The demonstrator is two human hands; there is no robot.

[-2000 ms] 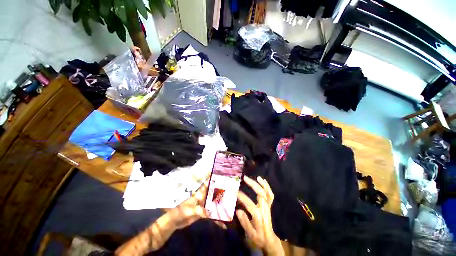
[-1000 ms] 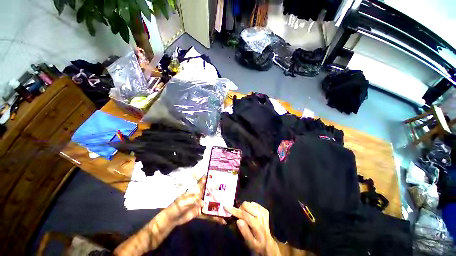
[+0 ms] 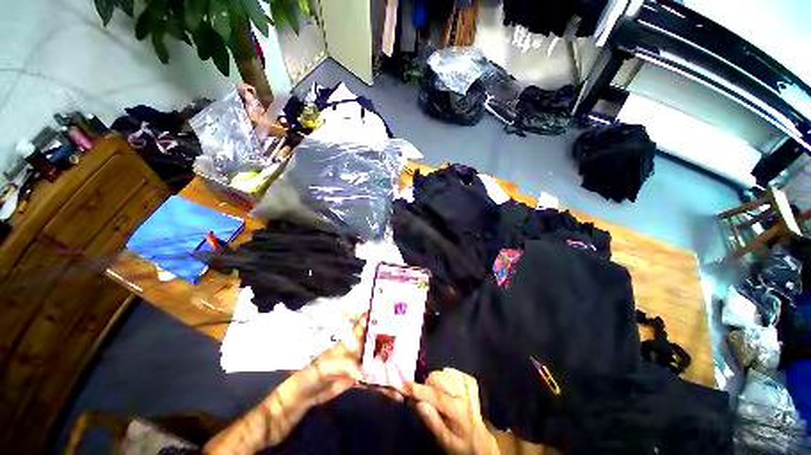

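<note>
A smartphone [image 3: 396,324] is upright at the bottom centre with its screen lit white, showing small red and purple pictures. My left hand [image 3: 336,366] holds it at its left side and lower corner. My right hand [image 3: 452,407] is at the phone's lower right, with a finger at the bottom of the screen; it holds nothing that I can see. A heap of black garments [image 3: 569,320] with a multicolour patch lies to the right of the phone. A small yellow-orange tool [image 3: 545,375] lies on the heap.
Black pieces [image 3: 298,262] lie on white sheets [image 3: 267,342] at left. Behind are a blue folder or cloth [image 3: 178,235], a clear plastic garment bag [image 3: 333,182] and an open box [image 3: 233,188]. A black strap [image 3: 662,345] lies at the table's right edge.
My right hand has moved down and closer to the phone, its spread fingers now drawn in. The pictures on the screen have changed. The left hand still holds the phone.
</note>
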